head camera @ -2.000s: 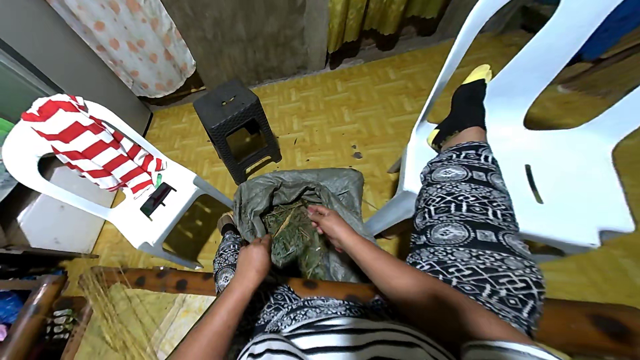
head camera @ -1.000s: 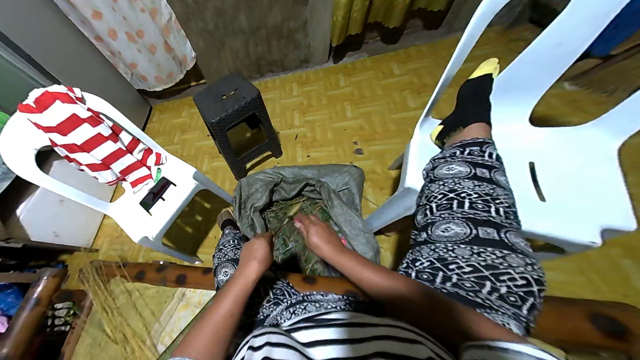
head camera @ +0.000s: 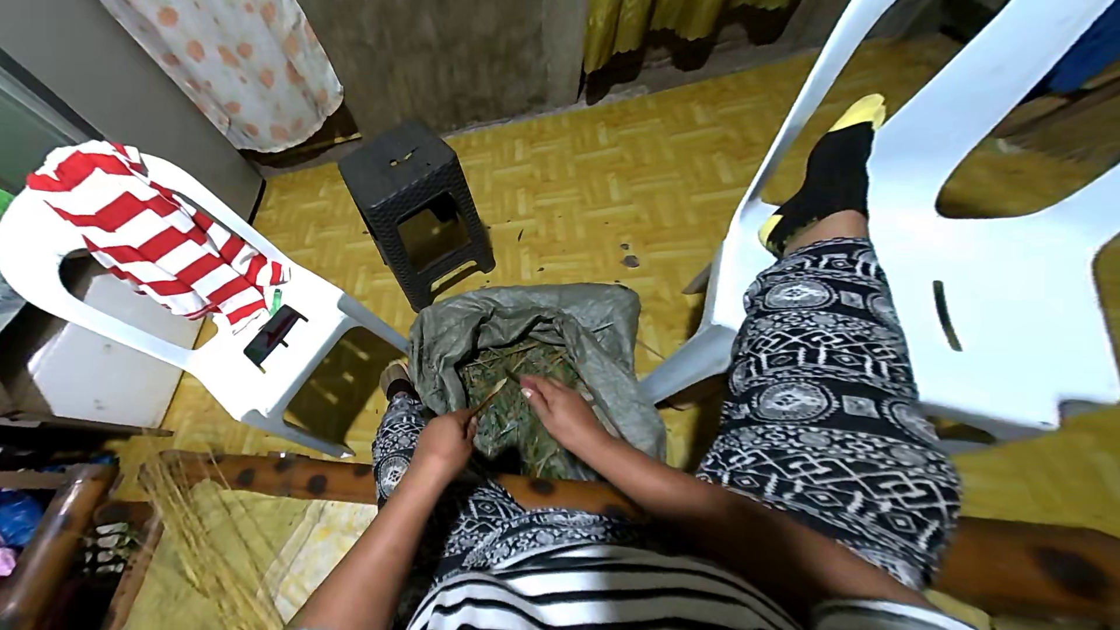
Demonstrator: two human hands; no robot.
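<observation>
An open grey woven sack stands between my legs, holding green and brown dried plant stalks. My left hand is closed at the sack's near left edge on a thin brown stalk, whose tip points up and right. Over the right part of the opening is my right hand, thumb and fingers near that tip. Something small and dark shows at its fingertips; whether it is held is unclear.
A white plastic chair at left bears a red-and-white striped cloth and a phone. Beyond the sack is a dark plastic stool. My leg rests on another white chair. Long dry strands lie lower left.
My right hand has moved a little back to the right from my left hand. A thin brown stalk now shows clearly above my left hand.
</observation>
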